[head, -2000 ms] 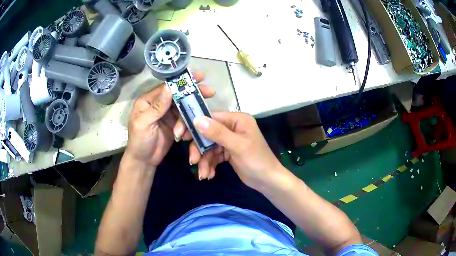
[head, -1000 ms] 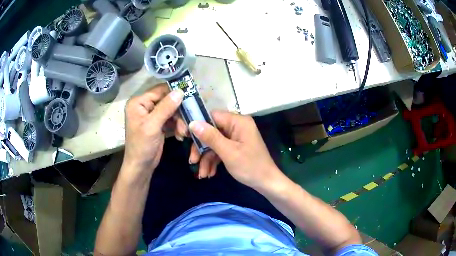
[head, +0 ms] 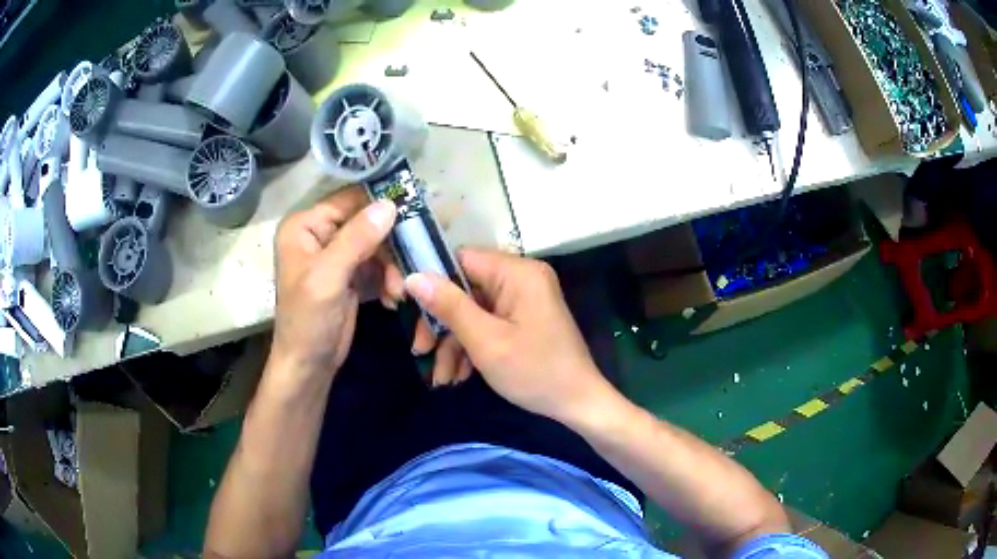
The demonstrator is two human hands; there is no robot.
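Note:
A grey fan unit (head: 355, 132) is held between my hands over the bench's front edge, its round head up and its open handle slanting down to the right. A small circuit board (head: 396, 192) sits in the handle near the head. A silvery battery cell (head: 424, 247) lies in the handle below it. My left hand (head: 328, 268) grips the upper handle, thumb on the board. My right hand (head: 508, 317) grips the lower handle, thumb beside the cell's lower part. My fingers hide parts of the handle.
Grey housings (head: 142, 162) are heaped on the left of the bench (head: 612, 202). A hand screwdriver (head: 538, 133), a grey cover (head: 706, 87) and a black electric screwdriver (head: 746, 71) lie farther right. A box of circuit boards (head: 896, 82) is at the right end; a box of blue parts (head: 765, 262) is below.
The fan unit has tilted slightly and its head has shifted a little. My left thumb has moved onto the board. My right thumb has drawn slightly left and down along the handle.

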